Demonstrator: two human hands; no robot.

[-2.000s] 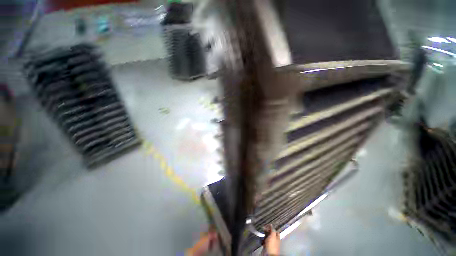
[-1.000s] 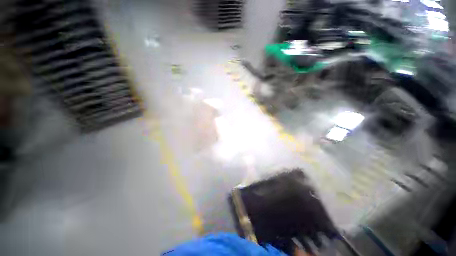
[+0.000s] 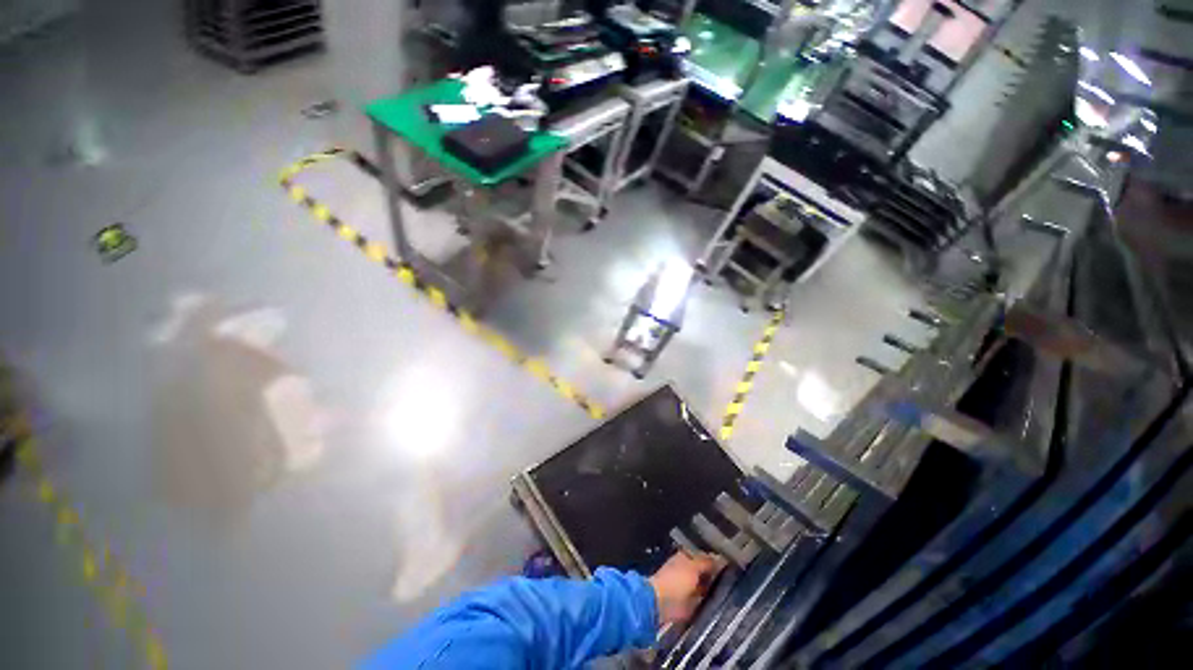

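Observation:
A rack trolley (image 3: pixel 837 484) with many stacked shelf rails fills the lower right, tilted in the fisheye picture. My left hand (image 3: pixel 680 585), bare below a blue sleeve, is at the near edge of its rails. Its fingers are curled on the edge and the fingertips are partly hidden. A black flat platform with a metal edge (image 3: pixel 628 478) lies low beside the rack, just beyond my hand. My right hand is not in view.
A green-topped table (image 3: pixel 425 124) holds white crumpled items and a black flat item. Black bench fixtures (image 3: pixel 563 66) stand beside it. A small metal stand (image 3: pixel 648 318), yellow-black floor tape (image 3: pixel 445 304) and another rack (image 3: pixel 255 29) are further off.
The view has swung right and steadied, bringing the green table, fixtures and rack rails into clear sight. The blue sleeve now shows with the left hand at the rails.

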